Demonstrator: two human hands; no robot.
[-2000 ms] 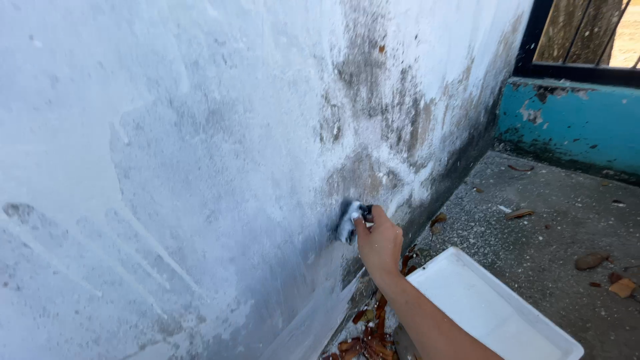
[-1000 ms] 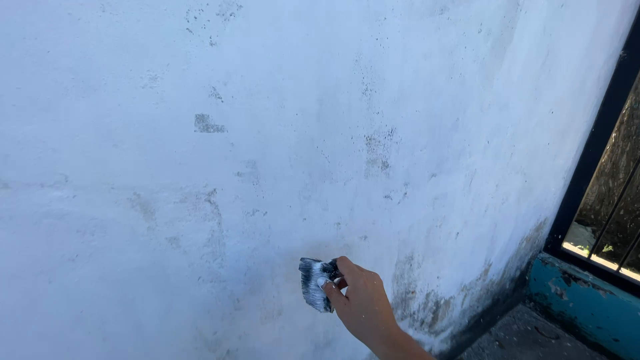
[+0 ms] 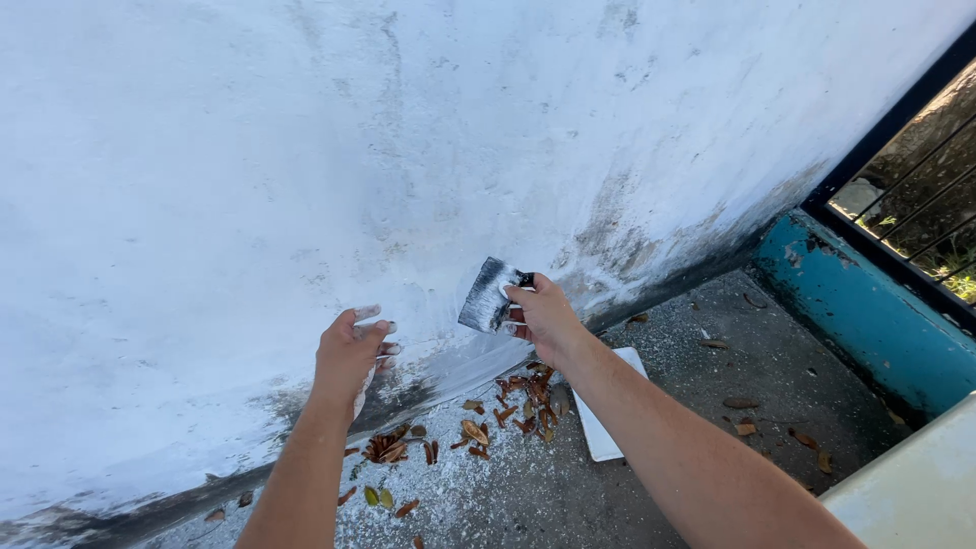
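Note:
My right hand (image 3: 543,314) grips a wide paintbrush (image 3: 488,297) by its base, its dark bristles smeared with white paint and pointing left and down, in front of the wall. To the left, my left hand (image 3: 358,352) is raised with nothing in it, fingers apart and marked with white paint. Behind both is a white-painted wall (image 3: 305,168) with grey, stained patches low down. A white tray (image 3: 602,431) lies on the floor, partly hidden by my right forearm.
Dry leaves (image 3: 534,400) lie along the wall's foot on the paint-spattered concrete floor (image 3: 686,389). A chipped turquoise ledge (image 3: 862,305) under a dark barred frame (image 3: 900,259) stands at right. A pale, smooth-edged surface (image 3: 923,480) fills the lower right corner.
My left hand has come into view. The brush, against the wall two seconds ago, is now held with its broad side showing. The view has tilted up, then back down.

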